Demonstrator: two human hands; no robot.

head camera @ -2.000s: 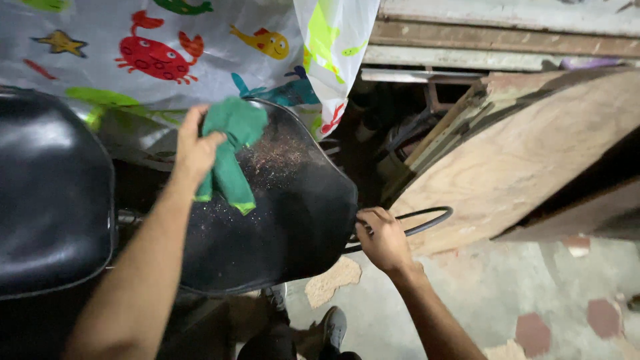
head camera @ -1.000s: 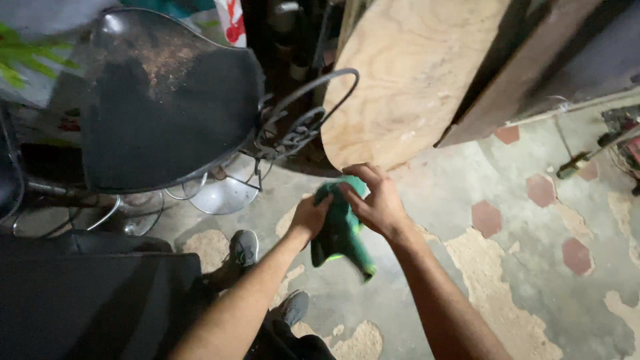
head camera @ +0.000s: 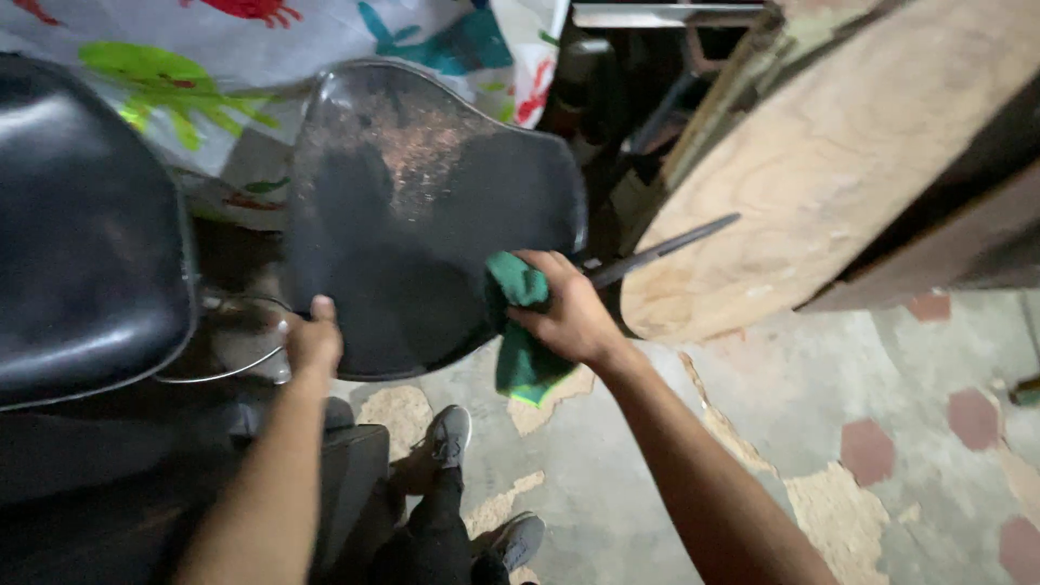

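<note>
A black chair seat (head camera: 382, 268) fills the middle of the view, with reddish-brown dust or crumbs (head camera: 418, 154) scattered over its upper part. My left hand (head camera: 315, 337) grips the seat's lower left edge, thumb on top and fingers hidden below. Bunched in my right hand (head camera: 561, 305) is a green cloth (head camera: 528, 366) with a bright yellow-green edge; it touches the seat's lower right rim and its loose end hangs down. A dark metal bar (head camera: 662, 248) sticks out to the right behind that hand.
Another black seat (head camera: 89, 236) stands at the left. A plastic sheet with printed sea animals (head camera: 268, 73) lies behind both. At the right lean a rounded plywood board (head camera: 780, 179) and other boards. Below are a dark padded object (head camera: 357, 479), my shoes (head camera: 451, 435) and worn floor tiles.
My left hand has left the cloth and taken hold of the seat edge. My right hand has carried the cloth to the seat's right rim. The view has swung back toward the seat.
</note>
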